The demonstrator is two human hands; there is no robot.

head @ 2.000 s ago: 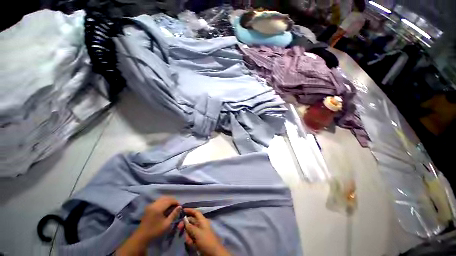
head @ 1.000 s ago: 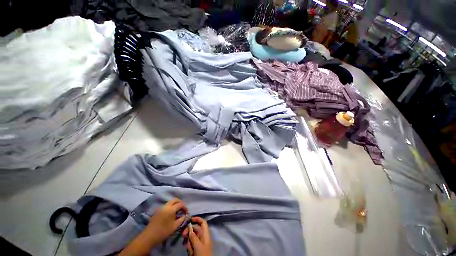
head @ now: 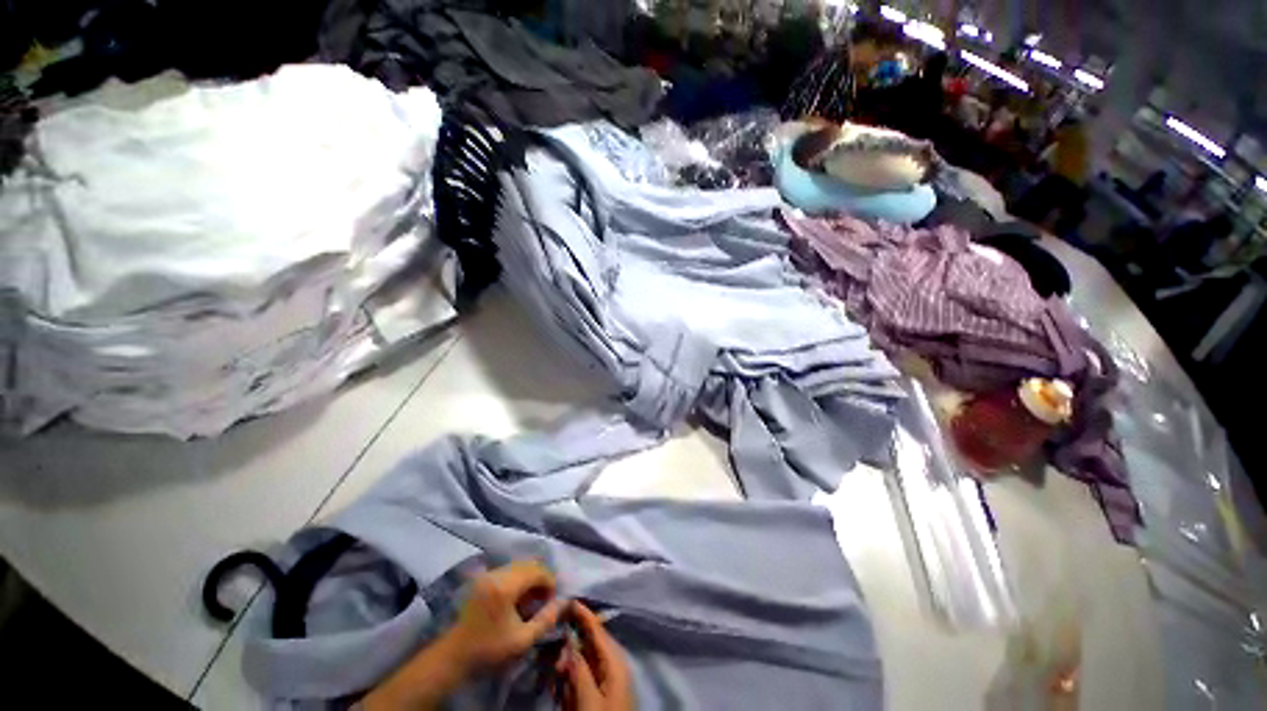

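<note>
A light blue-grey shirt (head: 736, 583) lies on the white table, its collar end at the left. A black hanger (head: 239, 567) is inside it, its hook sticking out left of the collar. My left hand (head: 503, 611) pinches the front placket near the chest. My right hand (head: 595, 664) is close beside it on the right, fingers bent on the same cloth. A small pale thing shows at the right fingertips; I cannot tell what it is. The button and buttonhole between the fingers are hidden.
White shirts (head: 209, 250) are piled at left, beside black hanger hooks (head: 470, 195). Stacked blue-grey shirts (head: 695, 292) lie beyond the work. Purple striped shirts (head: 945, 299), a red bottle (head: 998, 433), clear plastic strips (head: 948, 535) and a small clear bag (head: 1042, 674) are at right.
The view has turned left, so everything sits further right and a little lower in the picture. My hands stay at the placket, slightly shifted, fingers still on the cloth.
</note>
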